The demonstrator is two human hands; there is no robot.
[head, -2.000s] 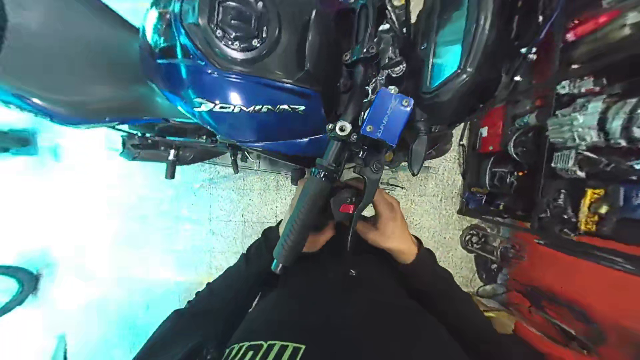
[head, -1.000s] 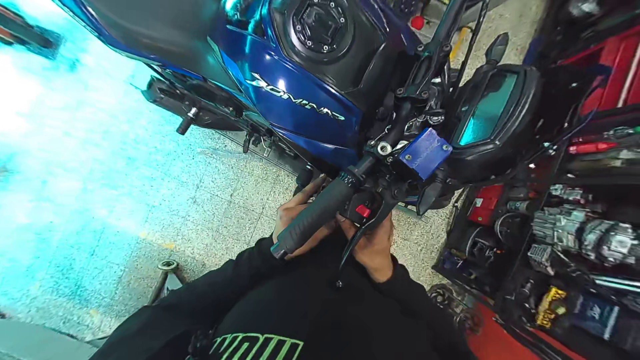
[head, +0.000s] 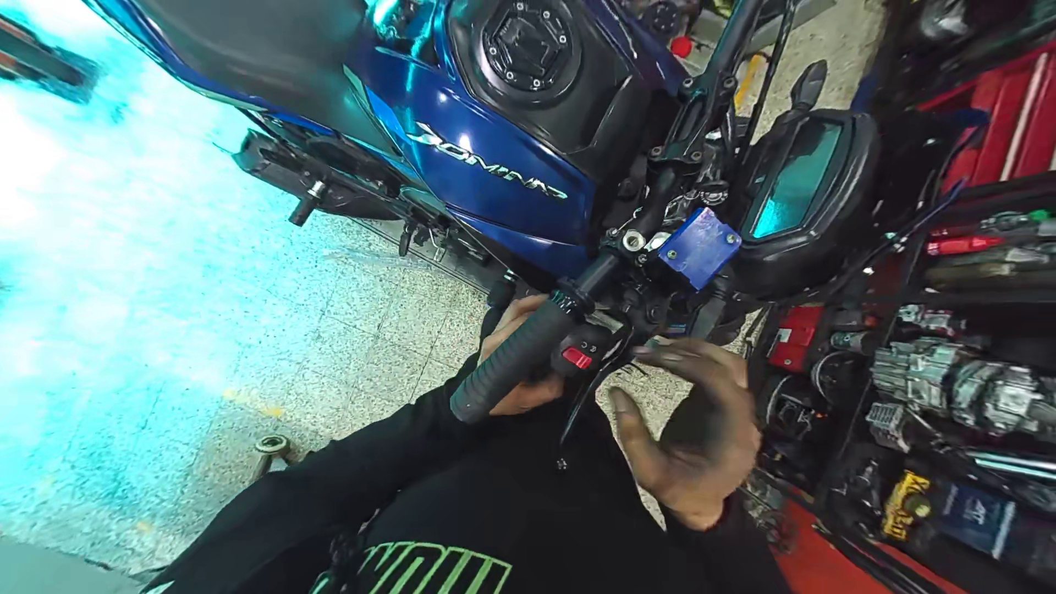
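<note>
A ribbed black handlebar grip (head: 511, 363) of a blue motorcycle points down toward me. Partly hidden beneath it, my left hand (head: 521, 388) is at the black switch housing (head: 582, 348) with its red switch; the housing sits loose beside the grip, and the fingertips are hidden. To the right of the brake lever (head: 582, 417), my right hand (head: 701, 421) is raised, thumb and fingers apart, with nothing seen between them. Its fingertips are close to the cables below the blue brake reservoir cover (head: 700, 249).
The blue fuel tank (head: 495, 173) lies beyond the grip, and the instrument display (head: 800, 177) is at upper right. Shelves at right hold metal engine parts (head: 957, 384) and a red box (head: 794, 338). A metal stand part (head: 272, 447) rises at lower left.
My right hand has come away from the switch housing and moved to the right, its fingers now spread. My left hand stays under the grip. The view has turned.
</note>
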